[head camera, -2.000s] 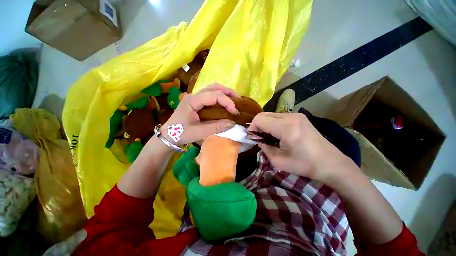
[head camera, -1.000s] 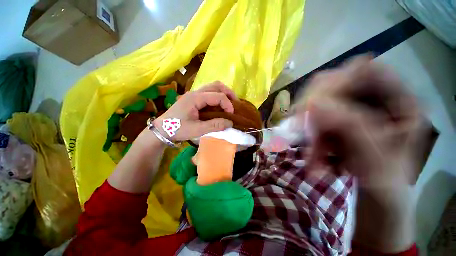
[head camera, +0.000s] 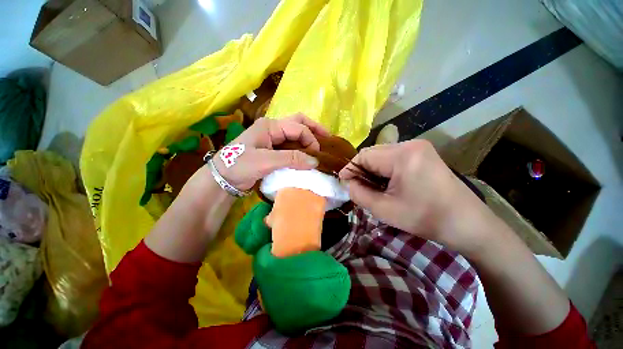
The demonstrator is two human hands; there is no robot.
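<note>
A plush toy (head camera: 298,221) lies on my checked lap, its green part toward me and its orange part in the middle. A fluffy white trim (head camera: 304,184) sits between the orange part and the brown base (head camera: 338,151). My left hand (head camera: 270,150) grips the brown base, with the thumb on its edge beside the trim. My right hand (head camera: 393,178) is at the right end of the seam, fingertips pinched at the brown edge. A needle is too small to make out there.
A yellow plastic sack (head camera: 130,136) with more green and brown toys stands open beyond and left. An open carton (head camera: 505,146) with a small red-white item is at right. Another carton (head camera: 95,37) is far left. Sacks (head camera: 72,232) lie at the left edge.
A second ago my right hand was blurred and raised to the right, with thread stretched from the seam. It is now back at the brown edge. My left hand still holds the toy.
</note>
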